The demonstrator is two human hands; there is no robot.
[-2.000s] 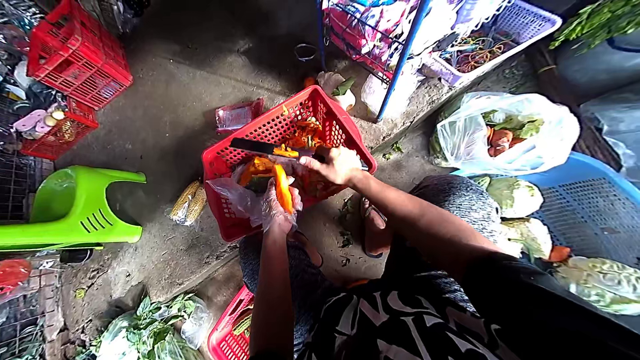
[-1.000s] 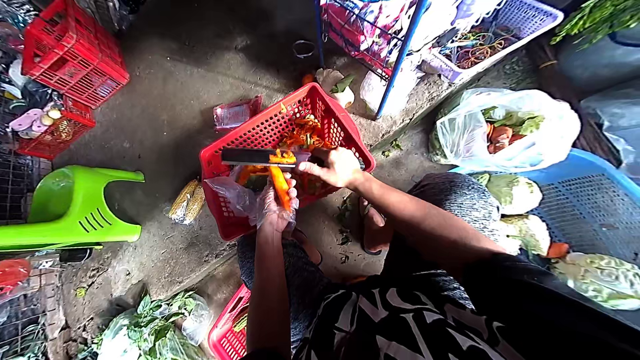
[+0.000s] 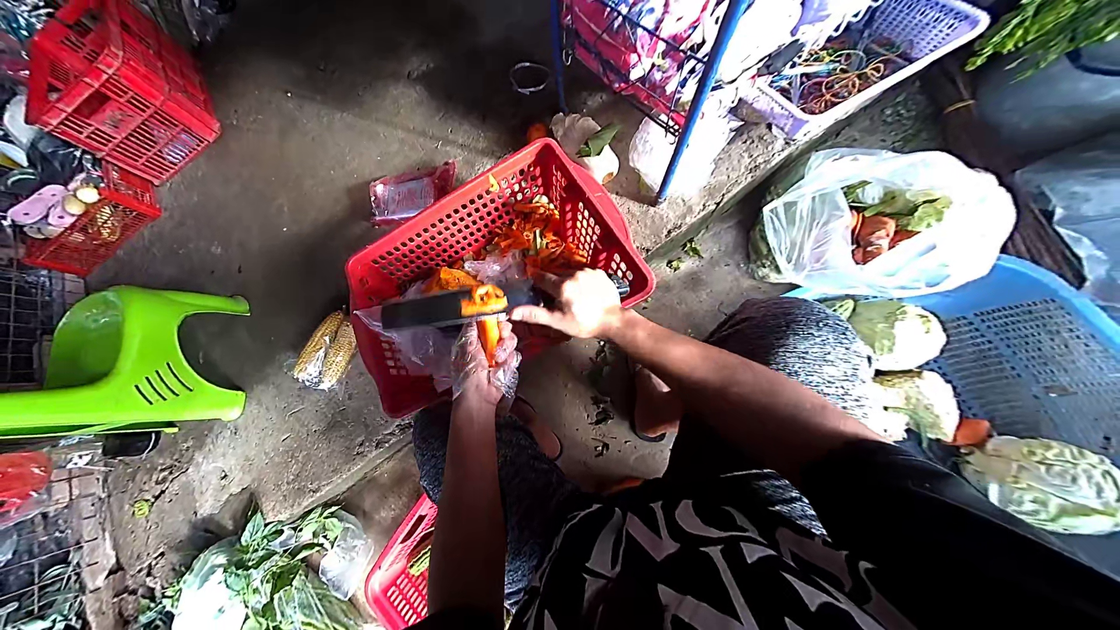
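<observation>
My left hand (image 3: pixel 484 360), in a clear plastic glove, holds an orange piece of vegetable (image 3: pixel 488 334), perhaps carrot or squash, upright above the near side of a red plastic basket (image 3: pixel 442 232). The bare right hand (image 3: pixel 573 302) grips a knife with a wide dark blade (image 3: pixel 424 310). The blade points left and lies across the top of the orange piece, with orange bits on it. Orange peelings (image 3: pixel 538 236) lie in the basket beside a crumpled clear plastic bag (image 3: pixel 420 346). The knife's handle is mostly hidden by my right fingers.
A green plastic stool (image 3: pixel 131 350), wrapped corn (image 3: pixel 325 350) and red crates (image 3: pixel 131 96) are at left. A blue-legged rack (image 3: pixel 700 101) stands beyond the basket. At right are a bag of vegetables (image 3: pixel 884 219) and a blue basket (image 3: pixel 1024 350) with cabbages. Leafy greens (image 3: pixel 262 569) lie at lower left.
The knife blade has shifted a little and now crosses the top of the orange piece. Both hands keep their holds over the basket.
</observation>
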